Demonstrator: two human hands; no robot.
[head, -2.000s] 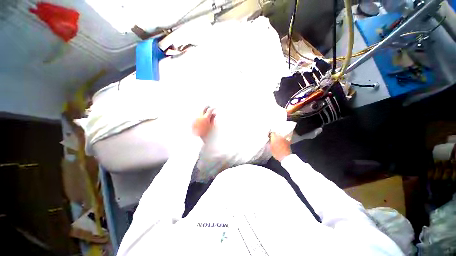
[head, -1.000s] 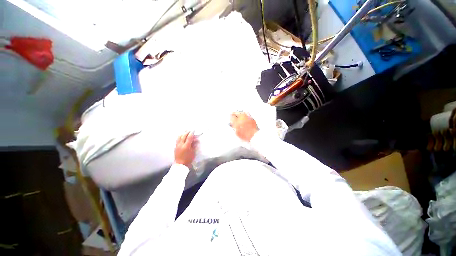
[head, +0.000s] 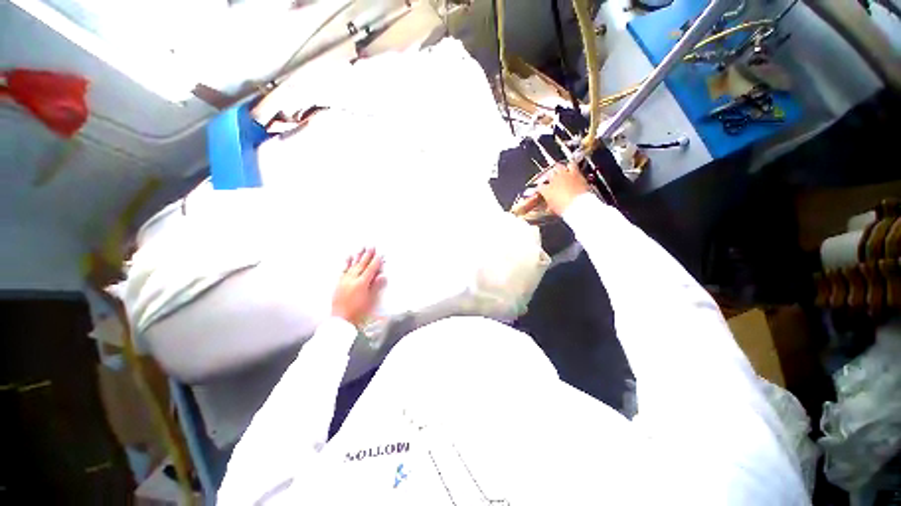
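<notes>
A white garment piece (head: pixel 464 272) lies over the front edge of the padded ironing table (head: pixel 222 321); its outline blends with the overexposed cover. My left hand (head: pixel 359 287) rests on the cloth near the front edge, fingers spread, holding nothing. My right hand (head: pixel 562 189) is on the orange-brown handle of the steam iron (head: pixel 529 206), which sits at the black iron rest (head: pixel 512 168) on the table's right end. The hand hides most of the iron.
A yellowish steam hose (head: pixel 593 84) runs up from the iron. A blue strap (head: pixel 233 148) is at the back left. A blue-topped stand (head: pixel 682 59) with scissors (head: pixel 746 107) stands right. Plastic bags (head: pixel 864 405) and a cardboard box (head: pixel 756 346) lie lower right.
My right hand has moved from the cloth right and away from me onto the iron's handle. My left hand stays on the cloth. The view has shifted slightly right.
</notes>
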